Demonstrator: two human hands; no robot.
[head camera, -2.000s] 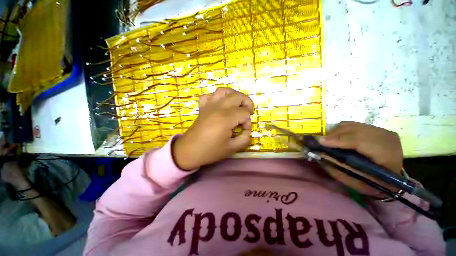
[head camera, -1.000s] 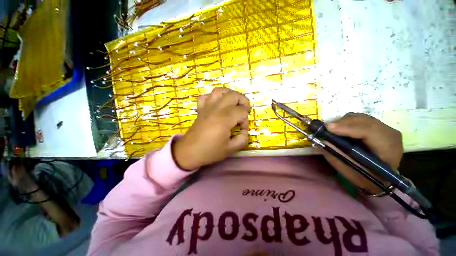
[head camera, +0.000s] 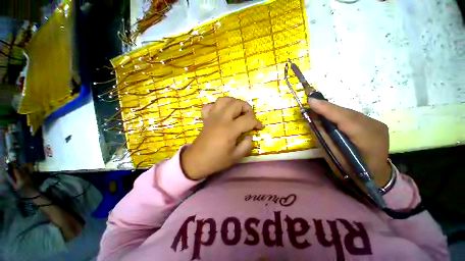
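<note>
A shiny yellow film panel (head camera: 255, 61) with a dark grid lies on the bench in front of me. Red-brown lead wires (head camera: 168, 81) with pale ends run in rows across its left part. My right hand (head camera: 357, 135) holds a dark grey soldering iron (head camera: 346, 149) like a pen. Its tip is over the panel's right part; I cannot tell if it touches. A thin dark feed tube (head camera: 302, 104) runs beside the iron and ends near its tip. My left hand (head camera: 223, 133) rests on the panel's near middle with fingers curled; whether it pinches a wire is hidden.
Similar yellow sheets (head camera: 51, 66) lie in a blue tray at the left. A heap of loose wires (head camera: 153, 16) is beyond the panel. A dark strip (head camera: 109, 122) borders the panel's left edge. Another person's arm (head camera: 53, 211) shows at the lower left. The white bench (head camera: 387, 61) extends right.
My right hand has raised the iron away from my left hand, turning its tip toward the panel's far right part. My left hand stays nearly in place. The view has shifted slightly.
</note>
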